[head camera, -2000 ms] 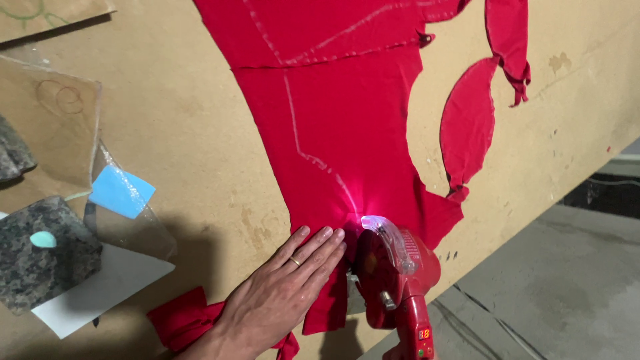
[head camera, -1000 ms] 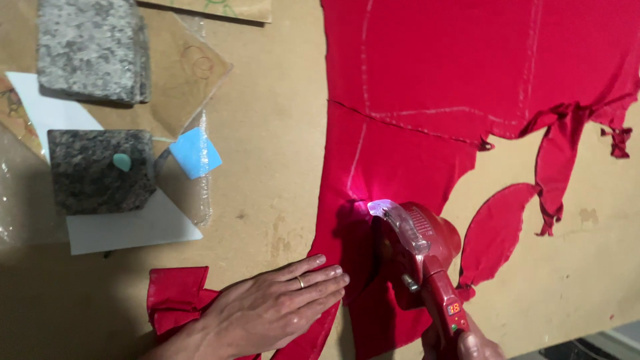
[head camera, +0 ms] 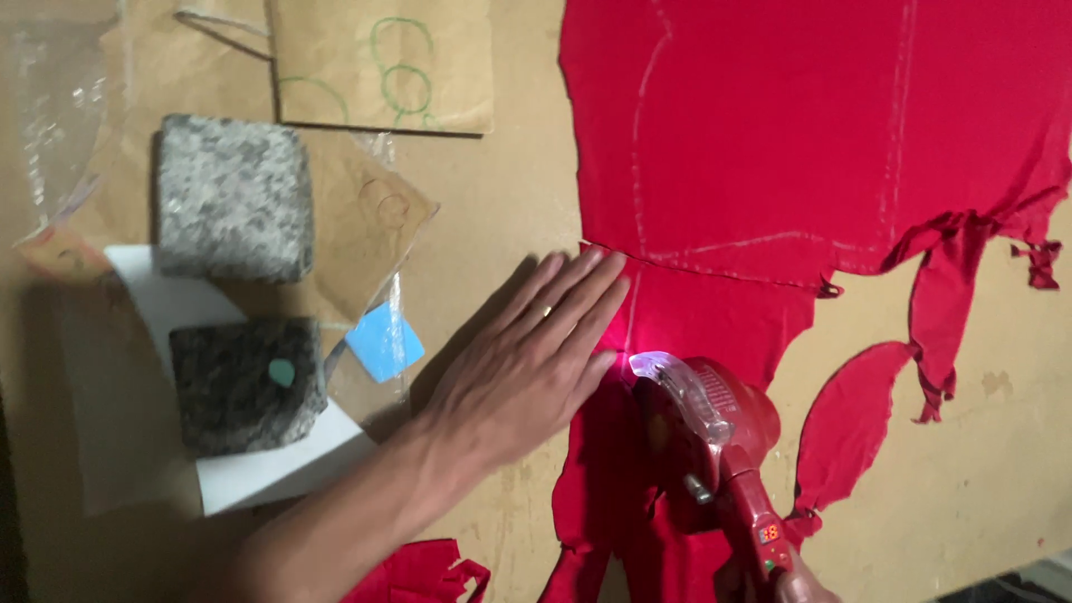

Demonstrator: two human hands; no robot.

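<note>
Red fabric point(head camera: 754, 126) with chalk lines lies flat on the table. My left hand point(head camera: 536, 360) rests palm down on its left edge, fingers extended and holding nothing; a ring is on one finger. At the lower right, my right hand point(head camera: 804, 579) grips the handle of a red electric rotary fabric cutter point(head camera: 712, 419), which has a clear guard and a small lit display. The cutter's lit front sits on a chalk line just right of my left thumb, and a slit runs through the cloth below it. The blade itself is hidden.
Two stone blocks point(head camera: 234, 197) weigh down paper and plastic at the left, beside a blue square point(head camera: 385, 342). Brown paper patterns point(head camera: 452, 67) lie above. Red scraps point(head camera: 854, 427) lie at the right and at the bottom point(head camera: 410, 574).
My left hand has moved up the cloth, from below the cutter's front to beside and above it. The cutter has advanced up the chalk line. The view has shifted left.
</note>
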